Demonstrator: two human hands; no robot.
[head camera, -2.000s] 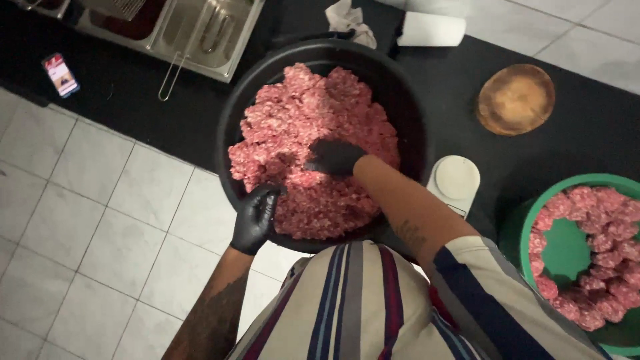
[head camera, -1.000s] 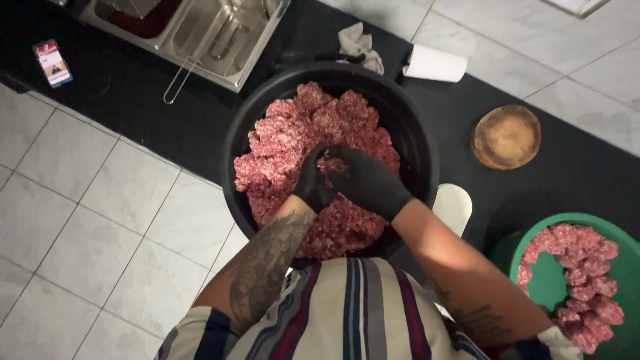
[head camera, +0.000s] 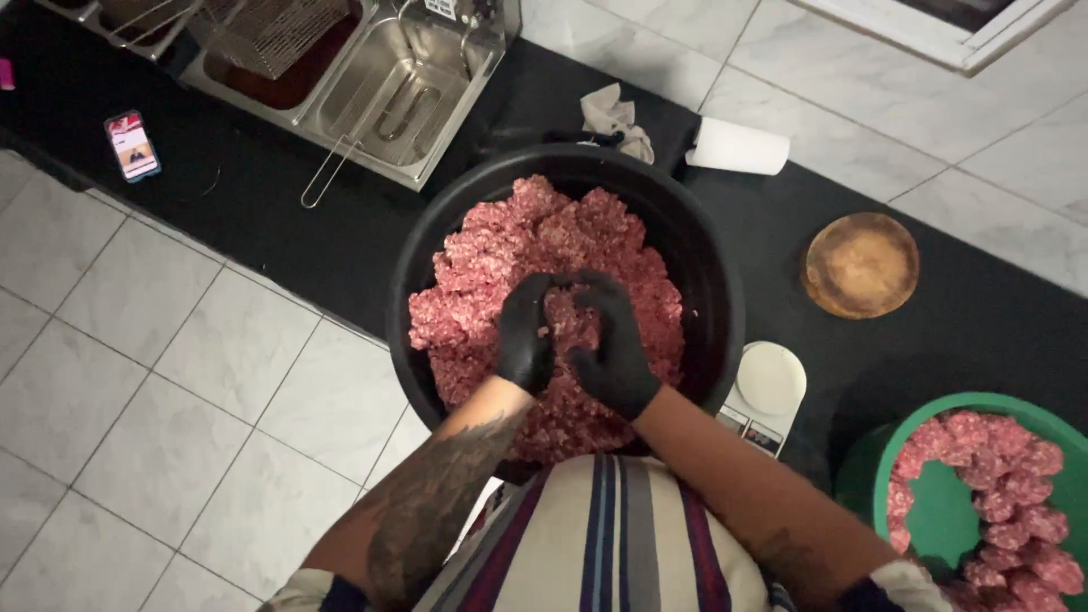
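A wide black tub (head camera: 714, 340) holds a large mound of raw ground meat (head camera: 484, 255). Over its middle, my left hand (head camera: 525, 333) and my right hand (head camera: 616, 344), both in black gloves, face each other with fingers curved around a portion of ground meat (head camera: 571, 321). The fingertips nearly meet at the top. At the lower right, a green tub (head camera: 888, 442) contains many rounded balls of meat (head camera: 1011, 484) around a bare patch of its green bottom. A white kitchen scale (head camera: 772, 378) lies just right of the black tub.
A round wooden board (head camera: 861, 265) lies on the black counter (head camera: 782, 204). Behind the tub are a crumpled cloth (head camera: 614, 119) and a white paper roll (head camera: 739, 146). A steel deep fryer (head camera: 408, 93) with a wire handle stands at upper left, near a phone (head camera: 133, 146).
My hands were apart in the meat two seconds ago, came together one second ago, and now cup a portion between them. The view has shifted a little.
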